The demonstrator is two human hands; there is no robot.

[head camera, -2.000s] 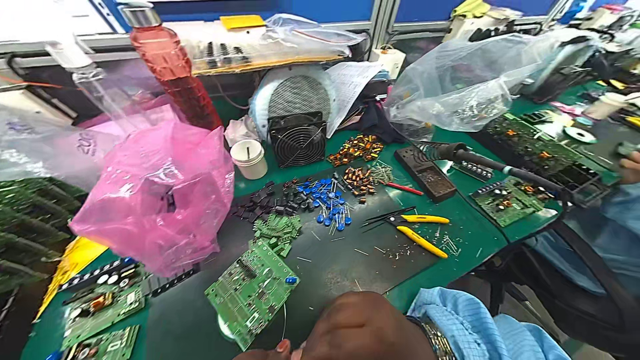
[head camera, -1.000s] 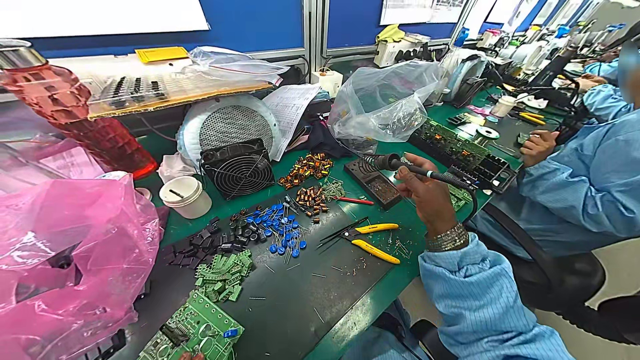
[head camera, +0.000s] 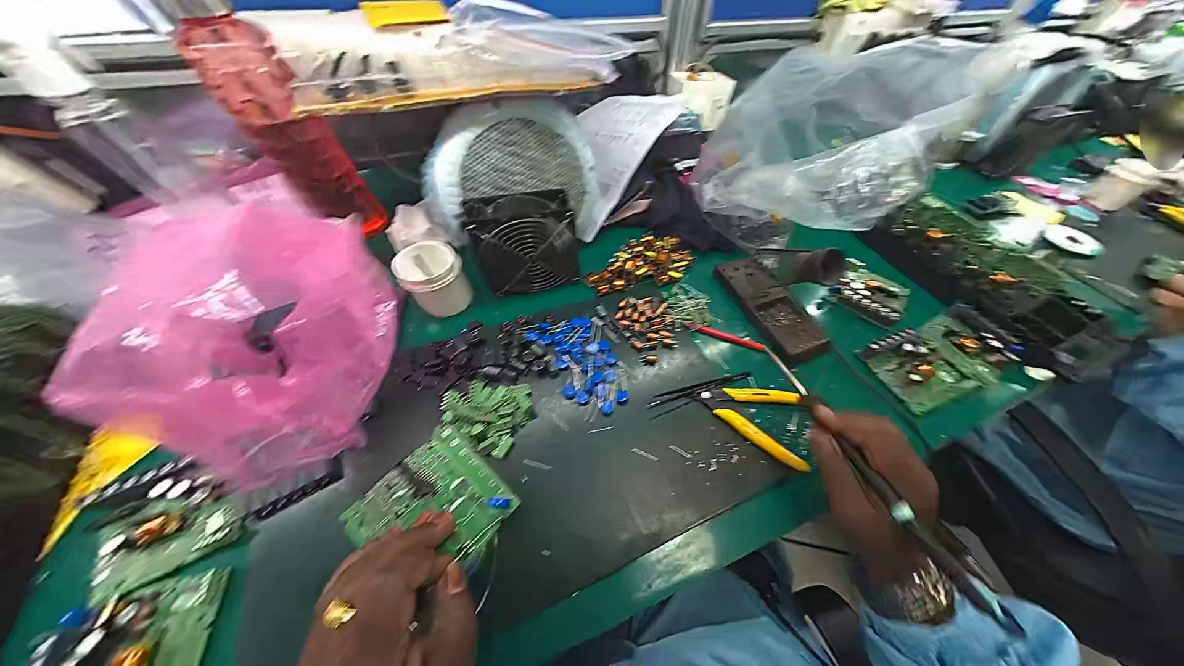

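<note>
My left hand (head camera: pixel 398 592), with a gold ring, is at the lower edge of a green circuit board (head camera: pixel 444 495); a thin wire shows by its fingers. My right hand (head camera: pixel 874 462) grips a soldering iron (head camera: pixel 860 467), its tip pointing up and left past the yellow-handled cutters (head camera: pixel 758 425). Black tweezers (head camera: pixel 694 388) lie beside the cutters. Small green boards (head camera: pixel 486 416), blue disc components (head camera: pixel 587 356), black components (head camera: pixel 453 356) and copper-coloured components (head camera: pixel 645 324) lie in piles above the circuit board. A red-handled tool (head camera: pixel 731 339) touches the dark soldering stand (head camera: pixel 772 310).
A pink plastic bag (head camera: pixel 222 342) fills the left side, above assembled boards (head camera: pixel 166 546). A white tub (head camera: pixel 433 277), a black fan (head camera: pixel 523 242) and a clear bag (head camera: pixel 832 139) stand or lie at the back. At the right edge is another person's hand (head camera: pixel 1167 301).
My right hand has brought the soldering iron down from near the stand to the right of the cutters. My left hand, mostly out of view a second ago, now shows at the circuit board.
</note>
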